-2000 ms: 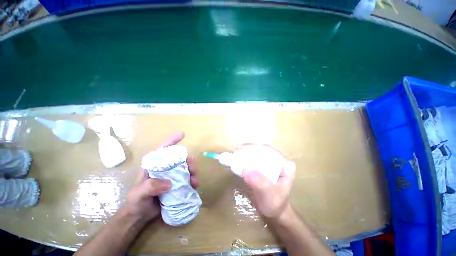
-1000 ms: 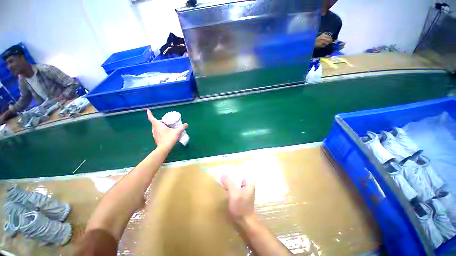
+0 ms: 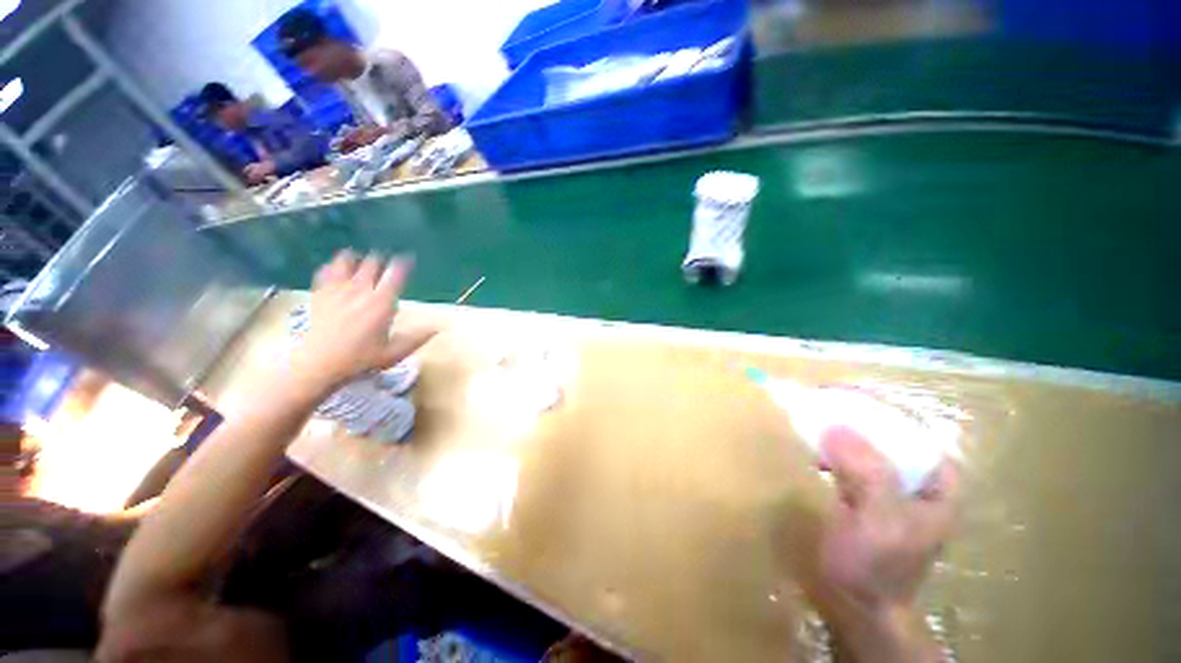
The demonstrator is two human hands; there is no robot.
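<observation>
A white fabric piece (image 3: 720,228) stands on the green belt, its ruffled rim up and a dark opening at its lower end. My left hand (image 3: 352,317), blurred, is open with fingers spread above grey-white pieces (image 3: 376,404) at the bench's left; it partly hides them. I cannot see it touch them. My right hand (image 3: 881,499) is closed around a white squeeze bottle (image 3: 855,421) with a teal tip, held over the bench at right and pointing up-left. Glare blurs the bottle's outline.
The tan bench (image 3: 622,518) has glossy film. A pale spare bottle (image 3: 528,376) lies in glare near its middle-left. The green belt (image 3: 570,246) runs behind. A blue crate (image 3: 622,117) with pale pieces stands across it. Two people sit at the far left, beyond a clear panel (image 3: 143,285).
The view has swung left. My left hand has let go of the fabric piece on the belt and moved left over the set-aside pieces. The right-hand crate has left view.
</observation>
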